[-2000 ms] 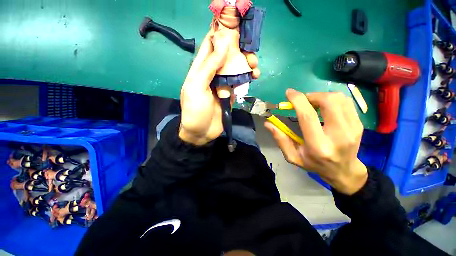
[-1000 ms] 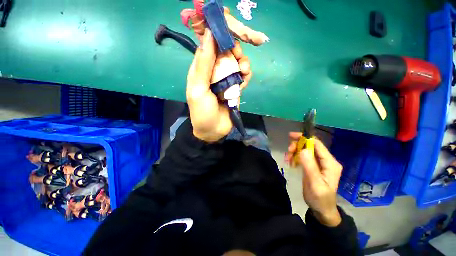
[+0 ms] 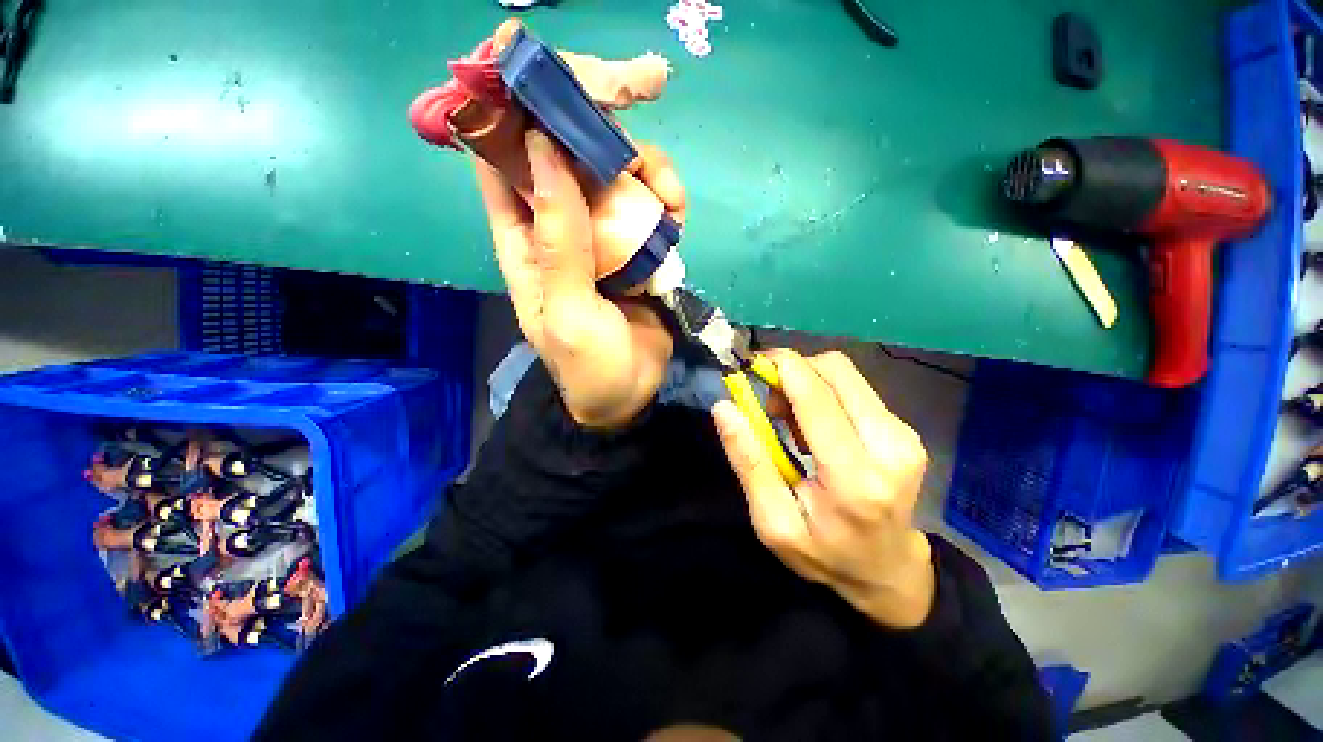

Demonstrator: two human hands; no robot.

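My left hand [image 3: 569,290] holds a figure body [image 3: 630,232] over the bench's front edge. The figure has pink-red hair [image 3: 462,96], an outstretched pale arm, a dark skirt and a boxy navy block [image 3: 569,105] on its side. It lies tilted, hair to the upper left. My right hand [image 3: 842,486] holds side cutters with yellow handles [image 3: 760,425]. Their metal jaws [image 3: 707,328] are at the underside of the skirt, by the leg area. Whether the jaws touch or grip the figure cannot be told. The attached dark leg is mostly hidden.
A red heat gun [image 3: 1193,203] lies at the right, a pale flat stick [image 3: 1084,281] and a small black block [image 3: 1077,51] near it. Small pink-white pieces [image 3: 695,25] lie at the back. A deep blue bin [image 3: 312,392] of figures stands lower left, a blue tray [image 3: 1245,478] at right.
My right hand has brought the cutters left and up to the skirt's underside. My left hand has tilted the figure, its head moving left and down. The loose black leg on the bench no longer shows.
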